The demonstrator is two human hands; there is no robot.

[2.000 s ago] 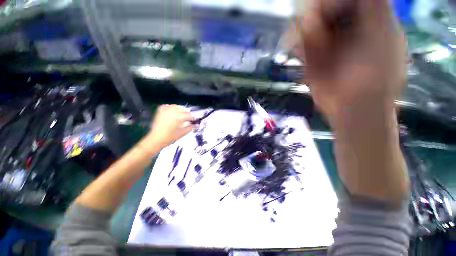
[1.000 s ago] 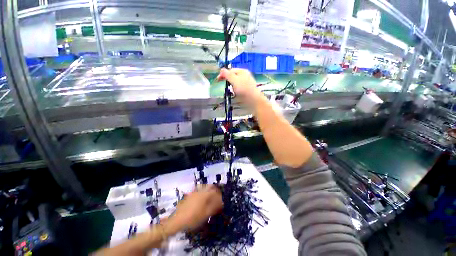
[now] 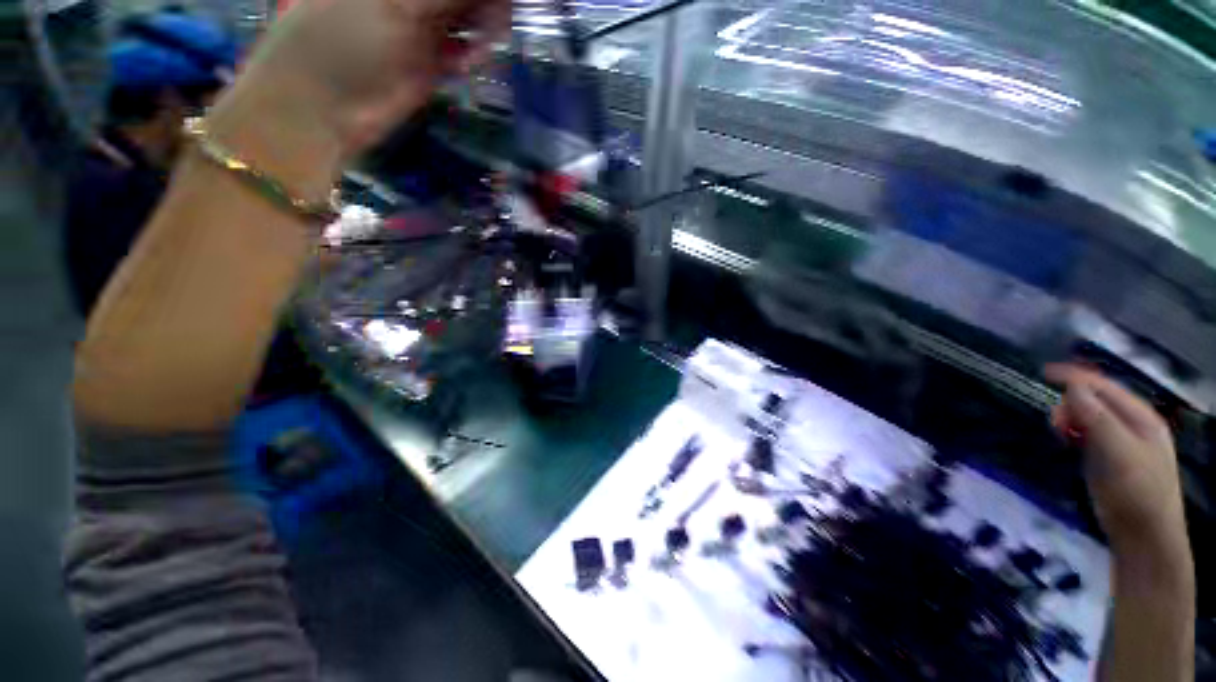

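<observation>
My left hand (image 3: 367, 67) is raised at the upper left, blurred and partly cut off by the top edge. Something dark and red shows at its fingertips; I cannot tell what it holds. My right hand (image 3: 1118, 424) is at the right above the white board's far edge, fingers bent, with a dark strand beside it; its grip is unclear. The white board (image 3: 600, 626) carries a large tangled heap of black cable ties (image 3: 907, 586). Small dark fixtures (image 3: 588, 560) stand in a line left of the heap. A white fixture block (image 3: 727, 373) sits at the board's upper left corner.
A black tester box (image 3: 550, 346) stands on the green bench left of the board. Shiny tangled harnesses (image 3: 387, 327) lie beyond it. A metal post (image 3: 656, 200) rises behind. A person in a blue cap (image 3: 167, 53) is at far left. A blue bin (image 3: 307, 453) is below the bench.
The view has swung left. My left hand has left the heap and is raised at the upper left. My right hand is lower, and the harness it held upright no longer shows clearly.
</observation>
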